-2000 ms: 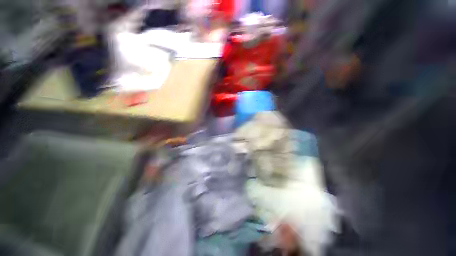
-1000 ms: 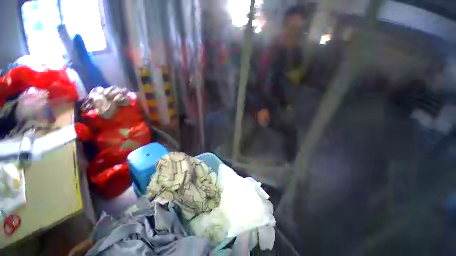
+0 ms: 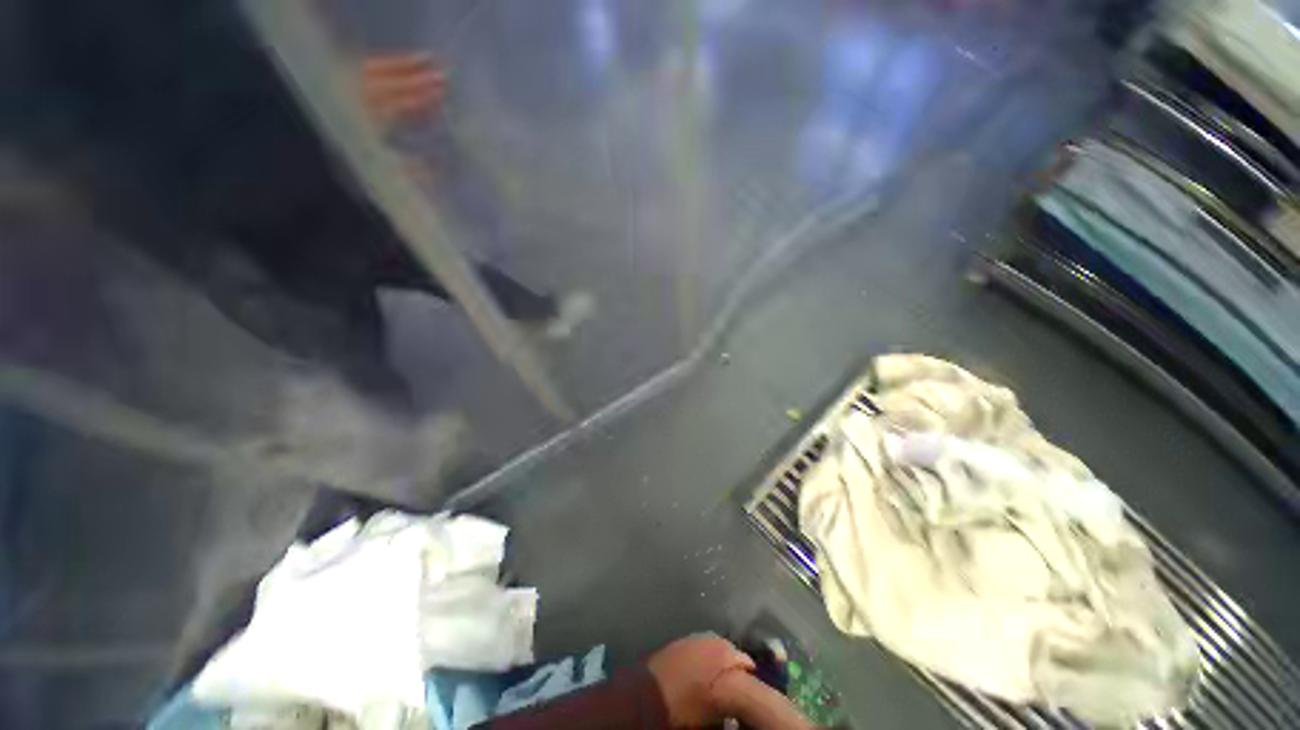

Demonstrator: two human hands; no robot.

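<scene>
A hand, apparently my left hand (image 3: 713, 679), is at the bottom edge with a dark red sleeve. Its fingers point right and are partly cut off, so its grip cannot be told. My right hand is out of the picture. Cream fabric (image 3: 970, 535) lies crumpled on a low rack of shiny metal bars (image 3: 1229, 649), right of the hand and apart from it. White fabric (image 3: 349, 613) is heaped at lower left, with light blue fabric (image 3: 556, 685) under and beside it.
A clear plastic curtain (image 3: 627, 243) hangs at upper left, its lower edge along the dark grey floor (image 3: 798, 321). A person's hand (image 3: 399, 86) shows blurred behind it. A rack with layered fabric (image 3: 1169, 243) stands at upper right. A dark, green-speckled item (image 3: 810, 687) is beside my hand.
The view has swung right and down. The table, red bags and patterned fabric have left it; the white heap now lies at lower left. The metal bars, cream fabric and my hand have appeared.
</scene>
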